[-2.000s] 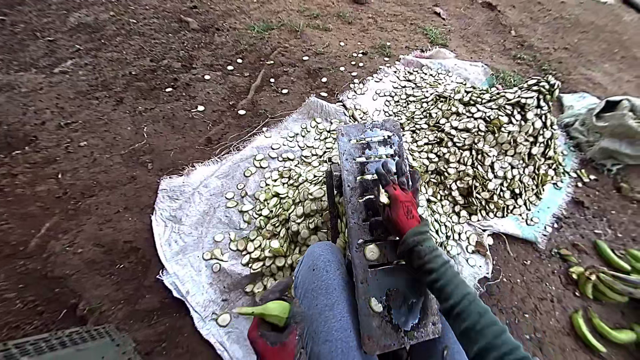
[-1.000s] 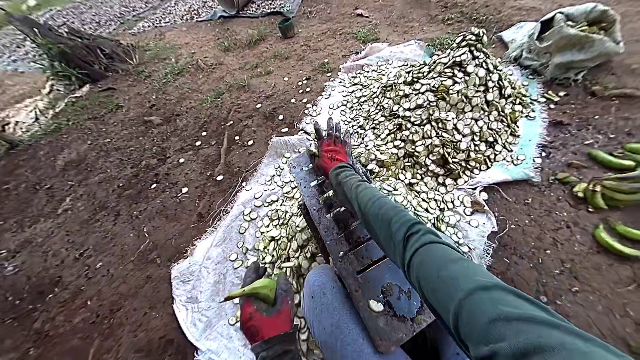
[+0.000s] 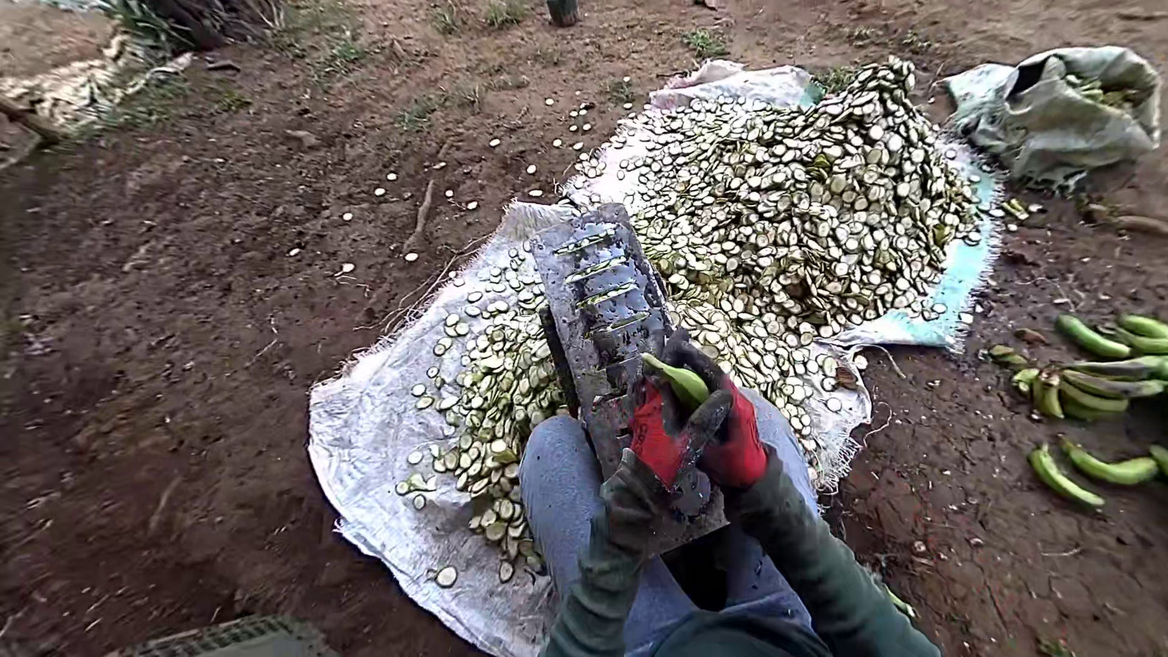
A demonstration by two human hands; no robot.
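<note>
My left hand and my right hand, both in red and black gloves, meet over the lower half of a long slicing board with several slots across it. Between them is a green plantain, its tip pointing up and left. My left hand grips it; the right hand's fingers lie against its far side, and whether they also grip it is hidden. The board slants between my knees, with green rims of slices along its upper slots. Round slices lie beneath and left of it.
A large heap of slices covers the woven sheet behind the board. Green plantains lie on the soil at right, below an open woven sack. A crate edge shows at bottom left.
My left hand has come from the left of my knee to the board with the plantain. The right hand has drawn back from the board's far end to meet it.
</note>
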